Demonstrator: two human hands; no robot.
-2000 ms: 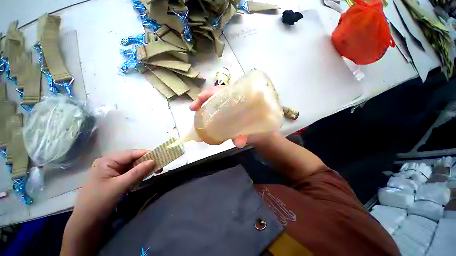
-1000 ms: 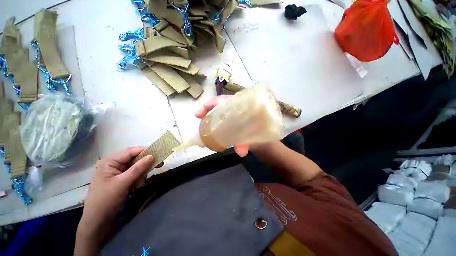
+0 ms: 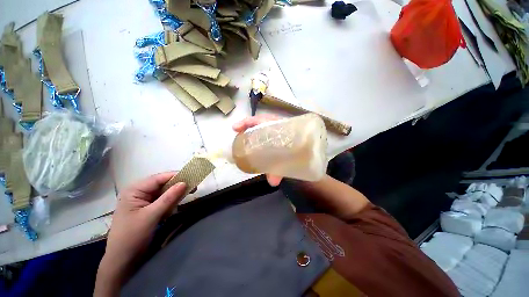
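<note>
My left hand (image 3: 148,197) pinches a khaki webbing tab (image 3: 193,174) between thumb and fingers, its free end pointing up and right. Most of the tab's near end is hidden in the hand. My right hand (image 3: 272,179) holds a translucent yellowish glue bottle (image 3: 282,146) tilted on its side, mostly hidden behind it. The bottle's thin nozzle points left, with its tip at the tab's upper end. A pile of webbing tabs (image 3: 197,68) with blue-wrapped hardware (image 3: 148,56) lies beyond the hands.
Webbing tabs lie in rows at left (image 3: 57,52), beside a round clear plastic bag (image 3: 61,152). A hammer (image 3: 307,113) lies just beyond the bottle. A black wad (image 3: 343,9) and red bag (image 3: 427,33) are at the far right. White bundles (image 3: 464,223) are at lower right.
The bottle has moved slightly down and become more level, its nozzle shifting from the tab's near edge to its upper end. More of the hammer shows. The left hand has moved slightly right.
</note>
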